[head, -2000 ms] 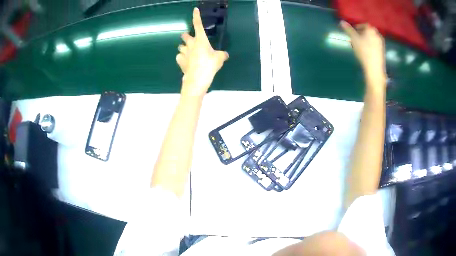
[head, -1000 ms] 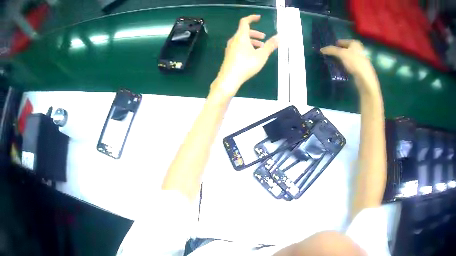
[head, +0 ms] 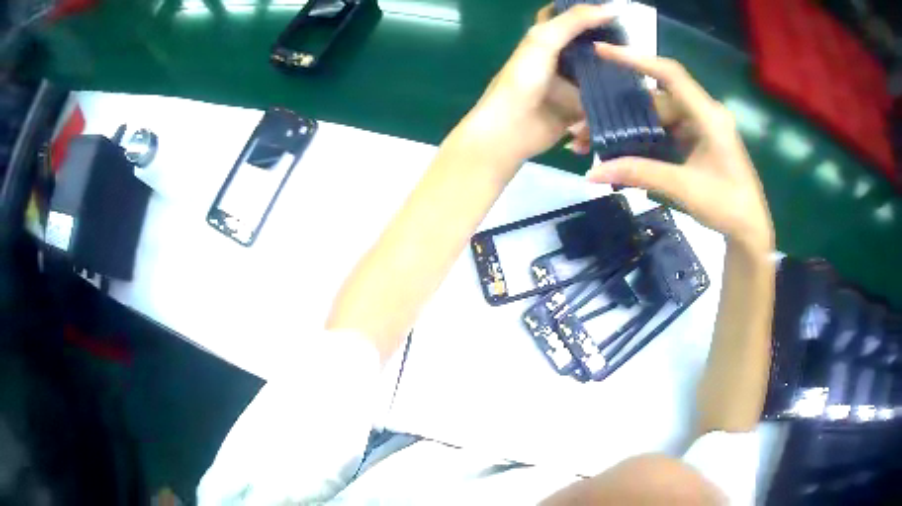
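Note:
A stack of dark phone middle frames (head: 618, 99) is held on edge between my two hands above the green surface's near edge, its parallel edges showing like ribs. My left hand (head: 539, 94) grips its left side and top. My right hand (head: 707, 158) grips its right side and lower end. Below it, several loose overlapping middle frames (head: 554, 247) lie fanned on the white bench. A single middle frame (head: 262, 176) lies alone at the left of the bench. A small pile of frames (head: 326, 35) lies on the green surface.
A black box-shaped object (head: 99, 208) with a white label stands at the left, beside a small round metal item (head: 139, 146). A dark ribbed mass (head: 836, 341) with bright reflections is at the far right. A red ribbed bin (head: 826, 79) is at the upper right, beyond the green surface (head: 435, 59).
Both hands have closed on a stack of frames, which has come from the green surface right of the white strip towards me. The view has shifted, so the bench items appear higher or further right.

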